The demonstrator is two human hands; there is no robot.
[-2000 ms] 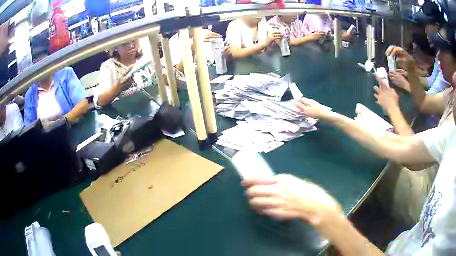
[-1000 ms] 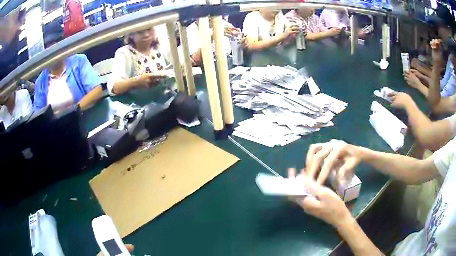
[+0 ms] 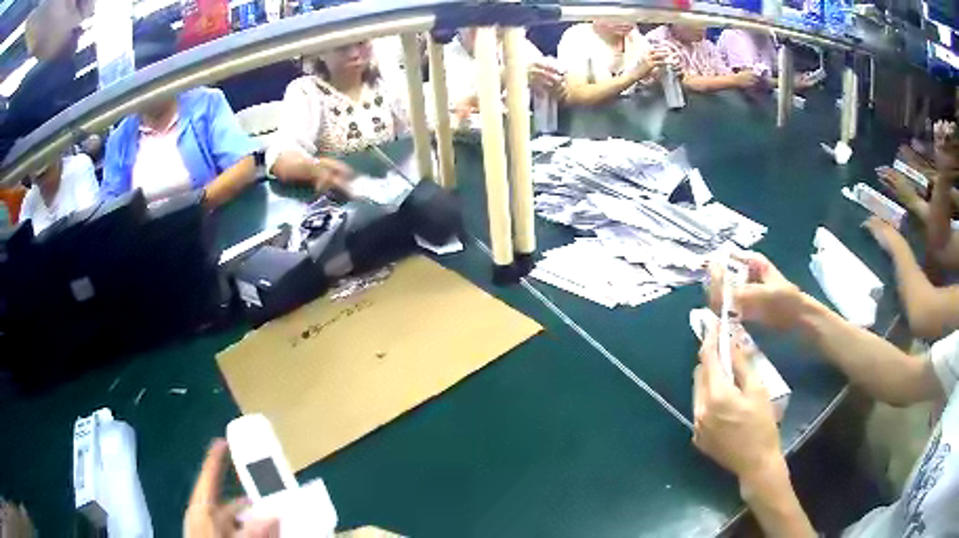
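Note:
A white handheld device (image 3: 263, 462) with a dark square screen stands at the lower left, rounded end up. My left hand (image 3: 216, 504), cut off by the bottom edge, holds it from the left and below. A white, flat-sided piece (image 3: 307, 511), perhaps a carton, overlaps its lower right side. A small strip of skin (image 3: 368, 533) at the bottom edge seems to be my right hand, almost wholly out of the picture; its grip is hidden.
A white carton (image 3: 89, 462) and a whitish wrapped item (image 3: 124, 483) lie at left. Cardboard (image 3: 379, 347), black boxes (image 3: 105, 284) and a pipe post (image 3: 492, 158) stand beyond. Leaflets or flat cartons (image 3: 631, 221) are heaped right of the post. Another person's hands (image 3: 741, 399) hold white pieces at right.
The view has swung left, so the table things sit further right. My left hand has come into view around the device, and the white flat-sided piece now shows beside it.

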